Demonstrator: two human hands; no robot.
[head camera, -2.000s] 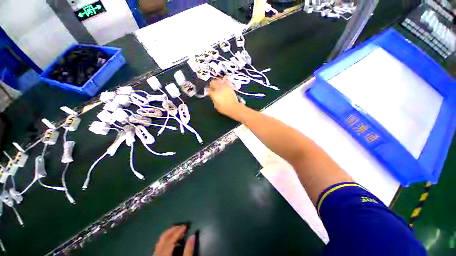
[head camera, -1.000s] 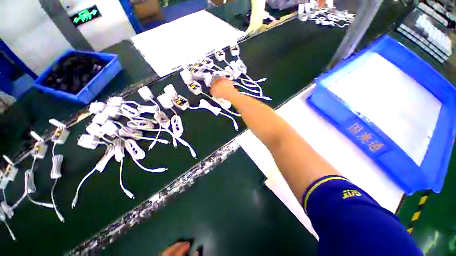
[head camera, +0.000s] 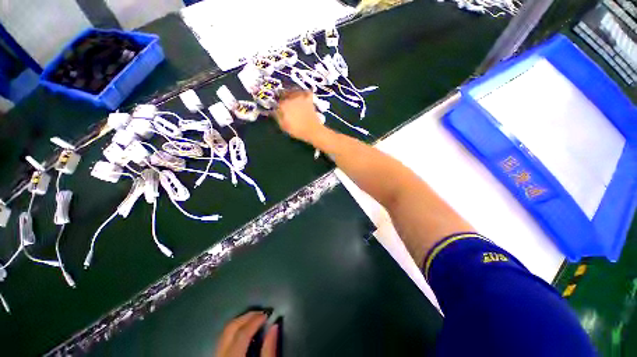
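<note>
My right hand (head camera: 297, 116) reaches over the far bench, slightly blurred. Its fingers are at an open white adapter housing (head camera: 267, 98) with yellow parts showing; the fingertips' hold is unclear. Another open adapter (head camera: 245, 110) lies to its left, and several more with coiled white cables lie beyond the hand. Plain white closed adapters (head camera: 128, 137) form a pile left of centre, cables towards me. My left hand (head camera: 246, 336) is at the bottom edge, partly cut off, with small black pieces (head camera: 260, 311) at its fingers.
A blue bin (head camera: 129, 78) of dark pieces stands at the far left. A white sheet (head camera: 244, 31) lies at the back. A large blue tray (head camera: 517, 183) with a white lining sits on a white board (head camera: 461, 185) at right. A worn metallic strip (head camera: 209, 252) crosses in front. Open adapters (head camera: 66, 162) lie far left.
The view has shifted. An open adapter has come away from the far group and now lies beside the one left of my right hand. My left hand shows more than one second ago.
</note>
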